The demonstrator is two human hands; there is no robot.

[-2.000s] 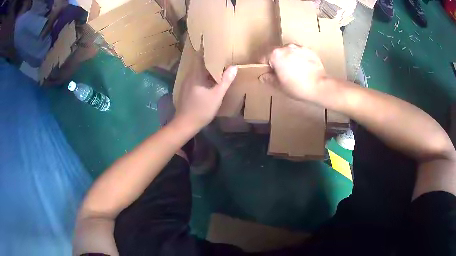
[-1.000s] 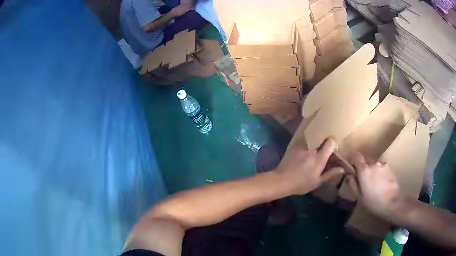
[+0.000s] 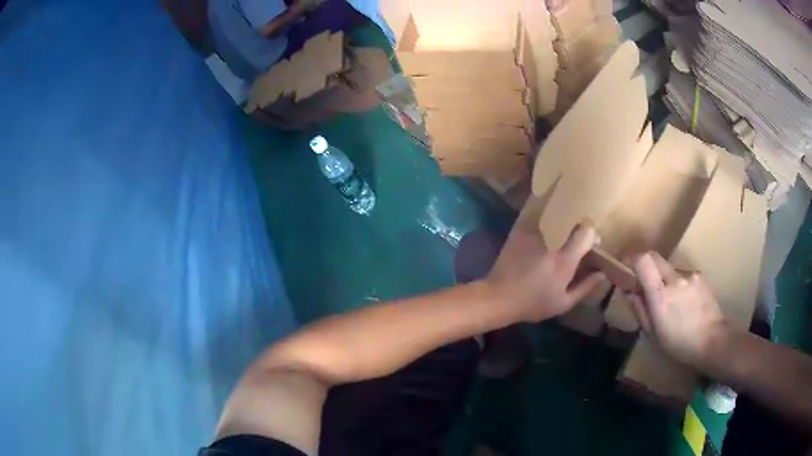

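A brown cardboard box blank (image 3: 595, 147), partly folded, is at the right of centre on the work pile of blanks (image 3: 661, 363). Its large lid panel with a rounded end slants up behind my hands. My left hand (image 3: 543, 274) grips the near wall between thumb and fingers at its left part. My right hand (image 3: 681, 307) grips the same wall just to the right, fingers curled over its edge. Both hands are bare. The inner corners under my fingers are hidden.
A stack of formed boxes (image 3: 472, 116) stands beyond. Bundled blanks (image 3: 757, 80) lie at upper right. A water bottle (image 3: 343, 175) lies on the green floor (image 3: 303, 240). A blue sheet (image 3: 116, 240) hangs at left. A seated person (image 3: 254, 31) is at upper left beside folded cardboard.
The view has swung left since the oldest frame, so the box now shows further right and tilted. Both hands stay on the near wall. Since one second ago they have hardly moved.
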